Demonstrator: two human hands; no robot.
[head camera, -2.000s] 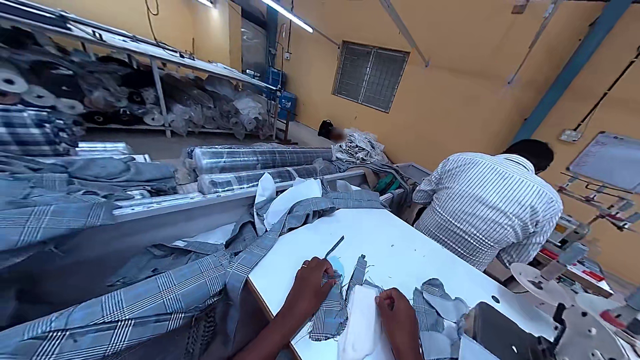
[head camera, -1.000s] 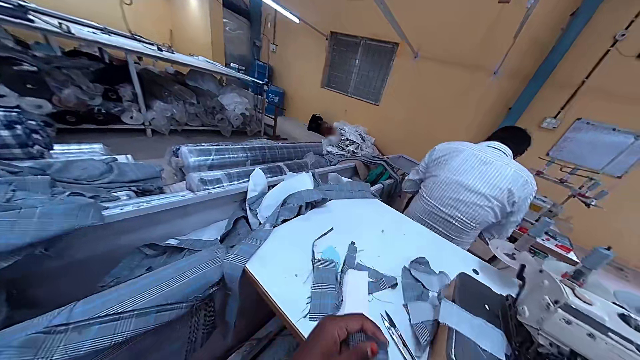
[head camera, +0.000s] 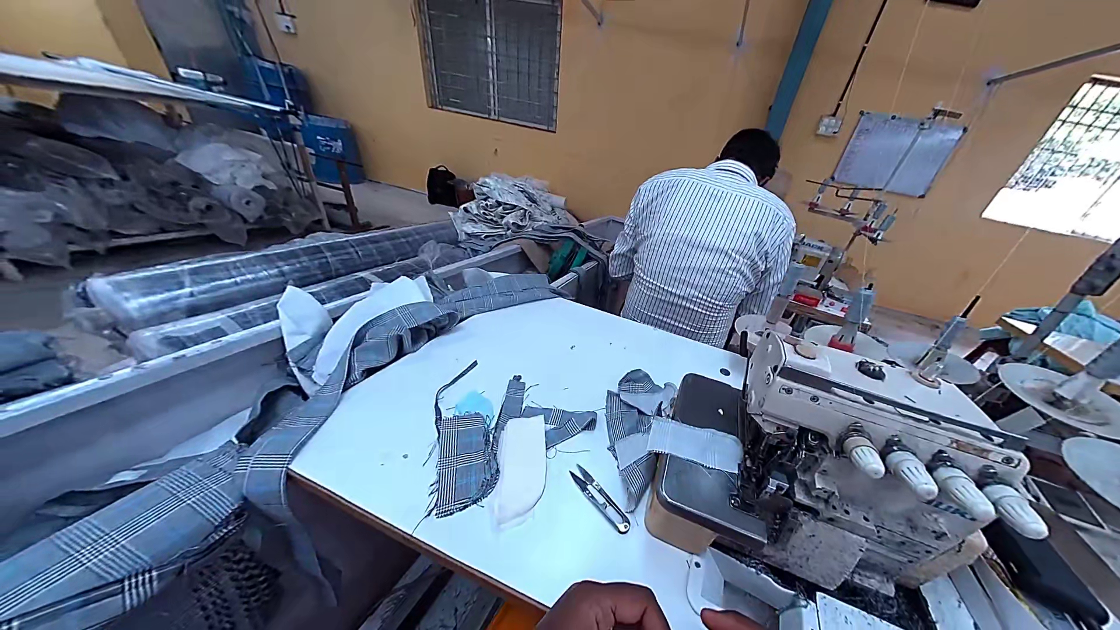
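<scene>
At the bottom edge, my left hand (head camera: 604, 607) shows only as bent knuckles, and a fingertip that looks like my right hand's (head camera: 728, 619) lies beside it. What either holds is out of frame. Just above lie metal thread snips (head camera: 599, 499), blades spread, on the white table (head camera: 420, 525). Left of them are a white fabric piece (head camera: 521, 468), a grey checked fabric piece (head camera: 464, 464) and a narrow checked strip (head camera: 564, 423). More checked scraps (head camera: 630, 429) lie beside the overlock sewing machine (head camera: 875, 420); a pale fabric piece (head camera: 696, 444) rests on its plate.
Long checked fabric (head camera: 297, 437) drapes over the table's left edge and a grey bin wall (head camera: 175, 385). Plastic-wrapped fabric rolls (head camera: 280, 271) lie behind. A person in a striped shirt (head camera: 709, 245) stands beyond the table, back turned, near other machines (head camera: 818, 262).
My hands have moved from the fabric pieces down to the bottom edge. The white and checked pieces, touched two seconds ago, lie free on the table. The view has swung right.
</scene>
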